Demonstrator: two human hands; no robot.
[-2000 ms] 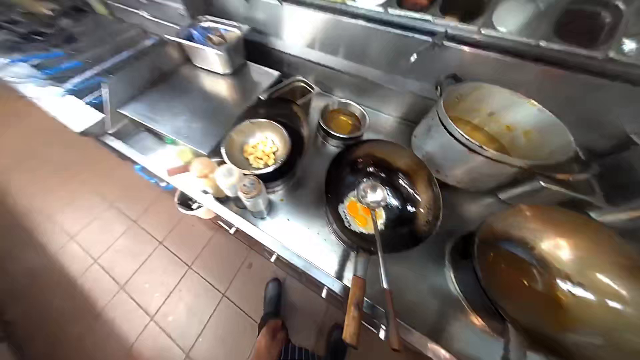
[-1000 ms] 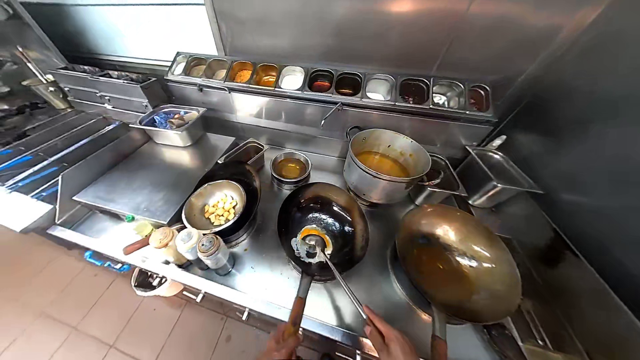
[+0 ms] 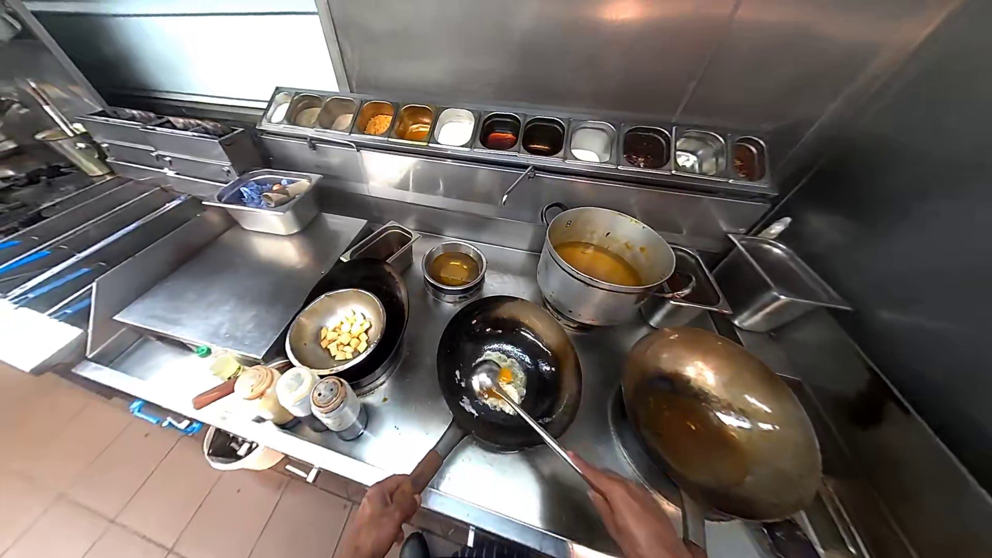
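My left hand (image 3: 385, 511) is closed round the wooden handle of a black wok (image 3: 535, 329) at the middle of the stove. In my right hand (image 3: 629, 508) is the long handle of a metal ladle (image 3: 487, 374), whose bowl rests inside that wok. Egg (image 3: 508, 387), with yellow yolk and whitish cooked parts, lies beside and under the ladle's bowl. Some white bits stick to the wok's left side.
At right, a large wok (image 3: 721, 418) holds brown liquid. Behind stand a stock pot (image 3: 604, 267) and a small pot (image 3: 454, 267). Left are a metal bowl of yellowish cubes (image 3: 345, 333) over another wok and several shaker bottles (image 3: 339, 407). Ingredient pans (image 3: 500, 132) line the back ledge.
Two seconds ago no hands were in view; now both hold the wok handle and ladle. The egg, an intact white with yolk earlier, is now broken up. The view has swung up.
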